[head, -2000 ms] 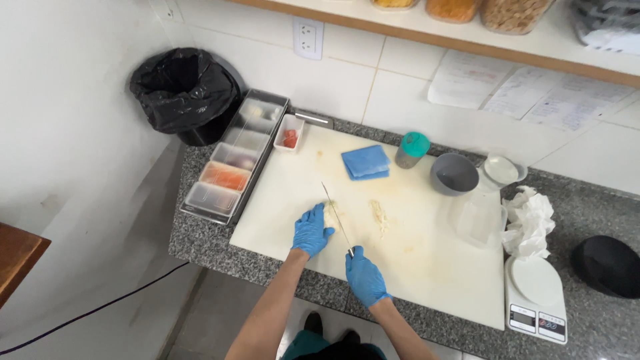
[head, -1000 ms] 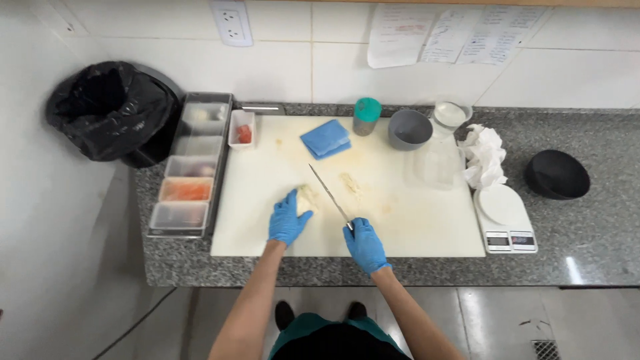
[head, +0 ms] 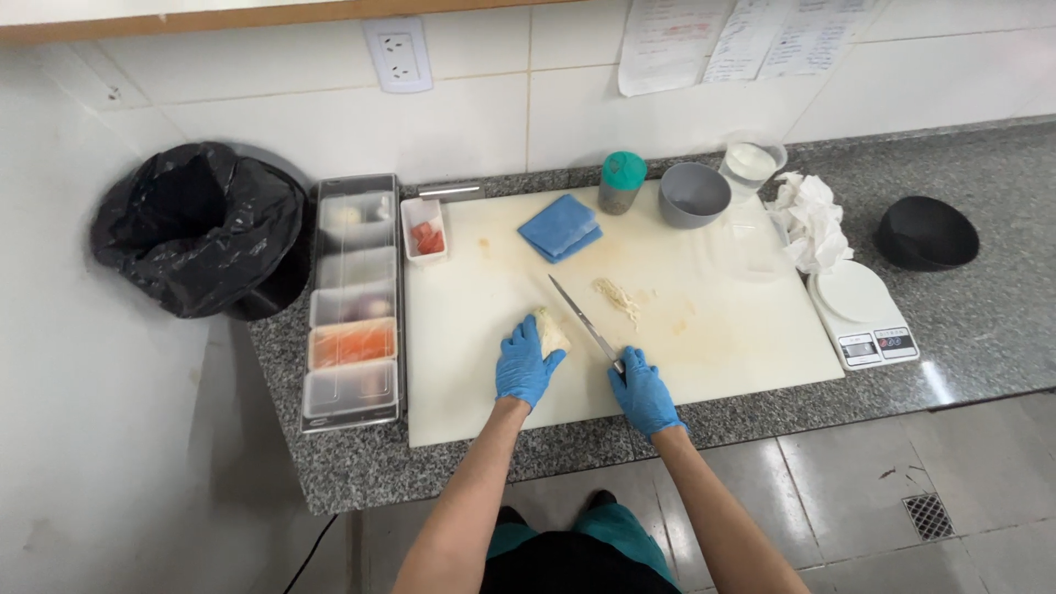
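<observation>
My left hand (head: 526,363), in a blue glove, holds a pale piece of vegetable (head: 551,332), perhaps cabbage, down on the white cutting board (head: 470,363). A kitchen knife (head: 584,320) is gripped by its dark handle in my right hand (head: 643,391), also blue-gloved. Its blade points away and to the left, just right of the piece, with a narrow gap between them. Thin pale shreds (head: 619,299) lie on the board to the right of the blade. Behind the knife rests a folded blue cloth (head: 561,228).
Left stand a tray of lidded compartments (head: 353,342), a small tub (head: 424,231) with red pieces and a black-lined bin (head: 198,231). A green-lidded shaker (head: 622,183), grey bowl (head: 695,195) and clear containers (head: 749,165) line the back. Right are crumpled paper (head: 812,221), a scale (head: 862,313) and a black bowl (head: 928,233).
The view has shifted. The blade, close against the piece two seconds ago, now lies a little to its right. Both hands keep their holds.
</observation>
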